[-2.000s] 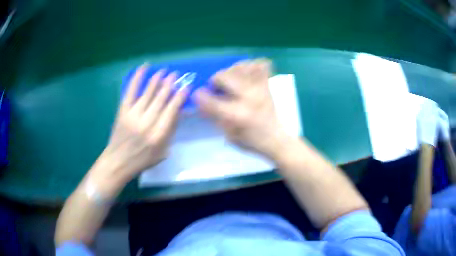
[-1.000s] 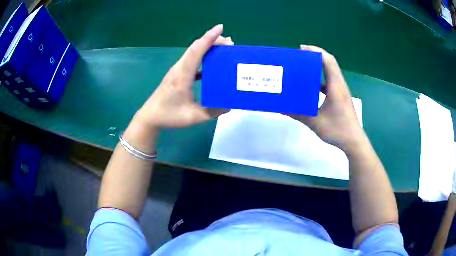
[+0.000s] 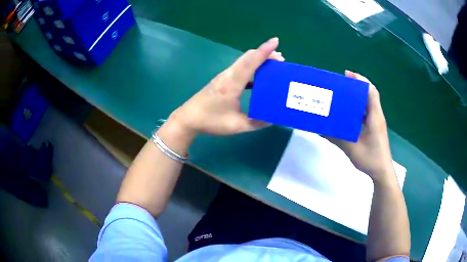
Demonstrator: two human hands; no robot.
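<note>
A blue box (image 3: 271, 97) is held up above the green bench, its face with a white printed label (image 3: 309, 99) turned towards me. My left hand (image 3: 217, 100) grips its left end, thumb and fingers spread around the edges. My right hand (image 3: 371, 128) grips its right end; part of that hand is hidden behind the box. A white paper sheet (image 3: 322, 176) lies on the bench below the box, partly covered by my right hand and forearm.
A stack of blue boxes (image 3: 89, 25) stands on the green bench (image 3: 169, 66) at the upper left. White sheets (image 3: 444, 220) lie at the right edge. A clear bag with white paper (image 3: 358, 10) lies at the top right. A person's dark-clad legs (image 3: 23, 169) show at the left.
The view has turned left, so the box and hands appear further right and more tilted. Since the earliest frame, the box has been lifted off the bench and is now gripped at both ends.
</note>
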